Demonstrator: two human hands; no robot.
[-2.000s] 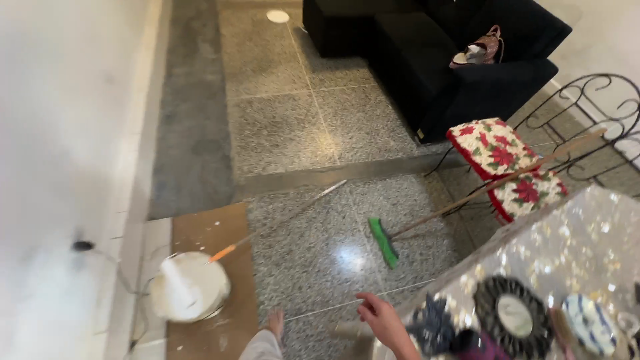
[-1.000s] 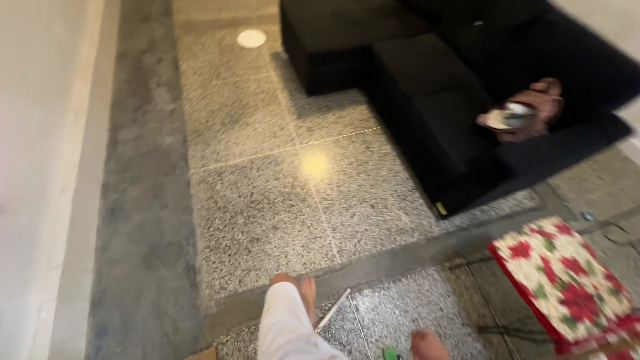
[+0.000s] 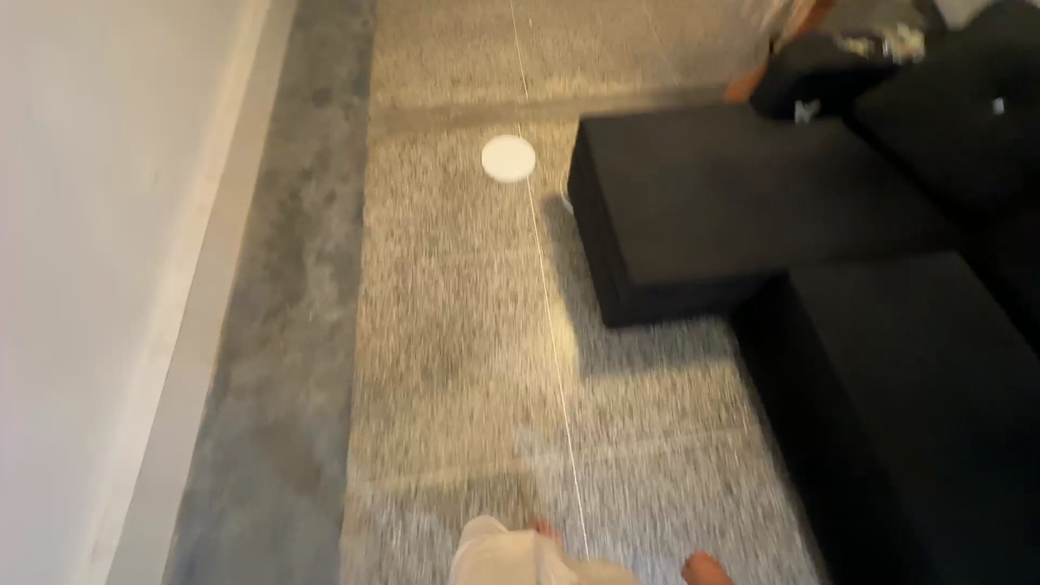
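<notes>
At the bottom edge, right of my leg, a small blurred part of my right hand (image 3: 705,569) shows; most of it is cut off by the frame, so whether it holds anything is hidden. It is over the speckled floor, nearest to my light-coloured trouser leg (image 3: 520,561). My left hand is out of view. Part of my bare foot (image 3: 546,530) shows beside the leg. Farther ahead, a round white flat object (image 3: 509,158) lies on the floor.
A black sectional sofa (image 3: 731,203) fills the right side. On the left, a grey concrete strip (image 3: 284,325) runs along the white wall (image 3: 106,203). Speckled floor tiles (image 3: 455,325) stretch ahead between strip and sofa, with a darker band across them farther off.
The view has moved forward past the raised floor edge, so the sofa and white disc are nearer. The bucket, the green-headed broom and the table have left view.
</notes>
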